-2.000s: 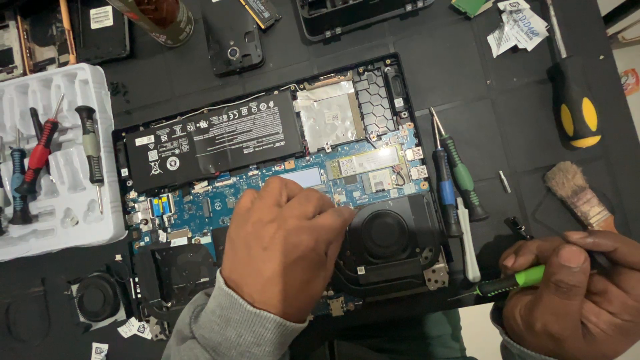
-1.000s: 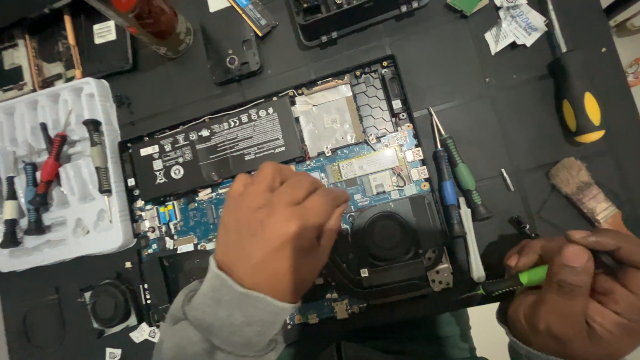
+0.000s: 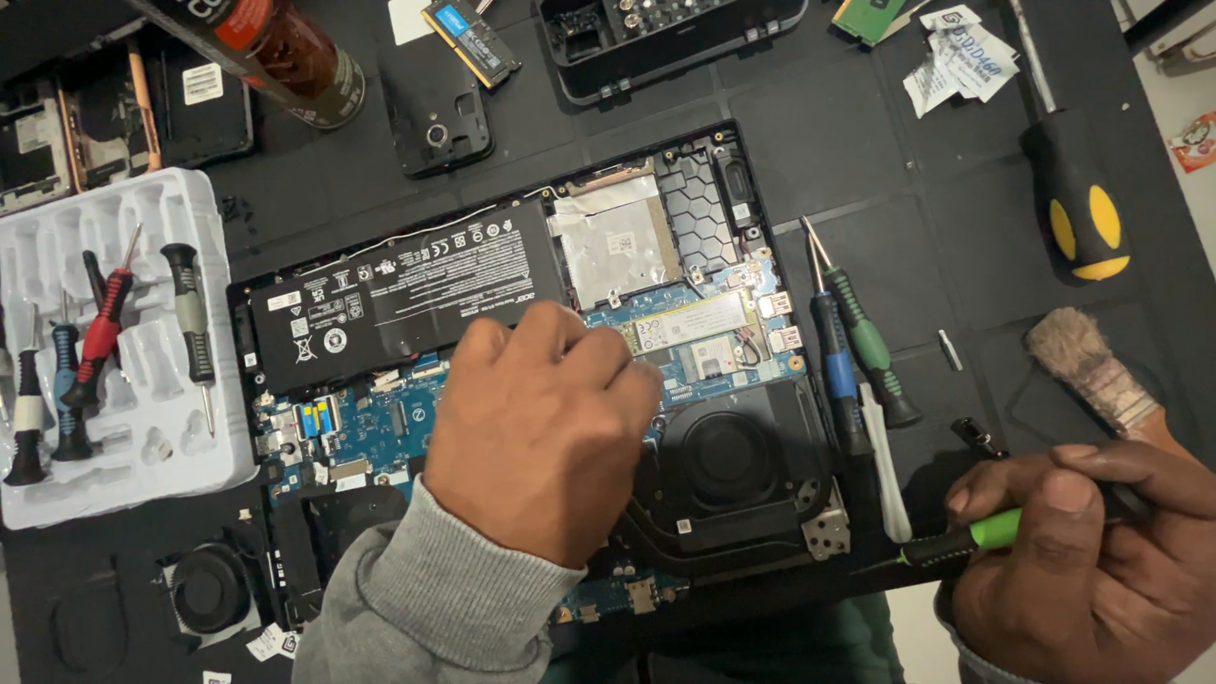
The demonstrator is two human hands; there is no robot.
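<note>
An open Acer laptop base lies on the dark mat, with its black battery (image 3: 408, 294), blue motherboard (image 3: 375, 427), M.2 drive (image 3: 698, 323) and round fan (image 3: 722, 456) showing. Over the middle of the motherboard my left hand (image 3: 546, 437) is bent down with curled fingers. Its fingertips and whatever they touch are hidden behind the knuckles. To the right of the laptop, my right hand (image 3: 1073, 560) grips a green and black precision screwdriver (image 3: 993, 534), whose thin tip points left near the laptop's front corner.
A white plastic tray (image 3: 223, 465) holds several small screwdrivers at left. Blue (image 3: 838, 361) and green (image 3: 869, 342) screwdrivers and a white pry tool (image 3: 883, 475) lie beside the laptop. Farther right are a brush (image 3: 1092, 370) and a large screwdriver (image 3: 1083, 199). A can (image 3: 285, 66) and memory module (image 3: 472, 43) stand and lie behind.
My left hand stays over the motherboard, its fingers slightly shifted and more curled. My right hand keeps its grip on the green screwdriver. The laptop has not plainly moved.
</note>
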